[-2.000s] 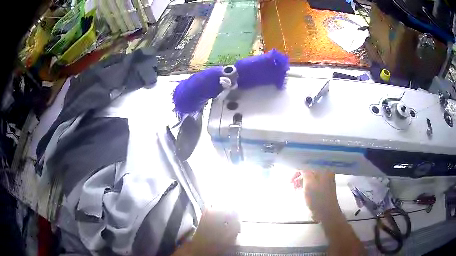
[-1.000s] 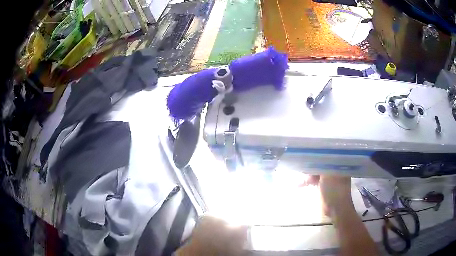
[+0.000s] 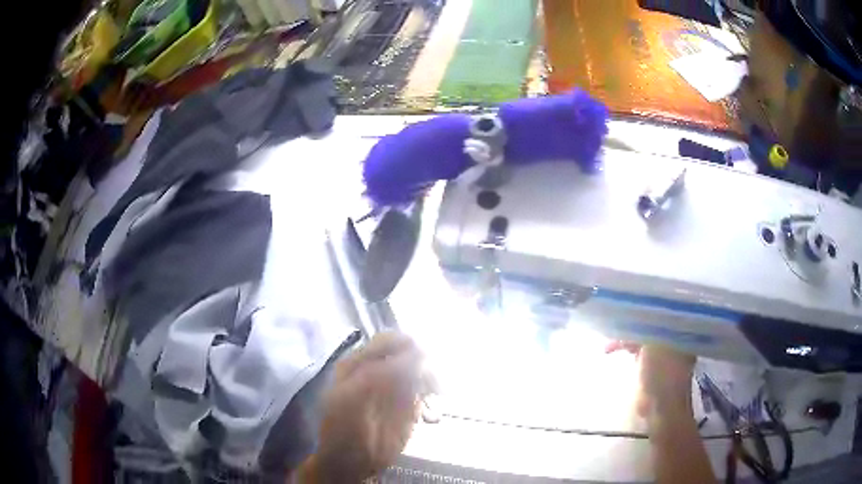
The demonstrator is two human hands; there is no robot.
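Observation:
The narrow light strip with dark edges (image 3: 348, 269) runs down left of the machine head to my left hand (image 3: 370, 402). My left hand is curled at its lower end; glare hides whether the fingers grip it. My right hand (image 3: 666, 388) reaches under the machine head (image 3: 643, 236); its fingertips are lost behind the head and in glare. A small red thing (image 3: 622, 348) shows beside them. The needle area is washed out by the lamp (image 3: 548, 326). Light grey cloth (image 3: 203, 378) and dark grey panels (image 3: 203, 250) lie bunched at the left.
A dark oval disc (image 3: 392, 253) hangs left of the head, below a purple fluffy roll (image 3: 435, 156). Scissors (image 3: 761, 449) and a reddish-handled tool (image 3: 822, 409) lie right of my right hand. Green and yellow baskets (image 3: 180, 43) stand at the far left. Red cloth (image 3: 92, 430) is at lower left.
My left hand has moved up and left from the table's front, and its fingers are more curled. My right hand stays under the head. The whole view has shifted and tilted slightly.

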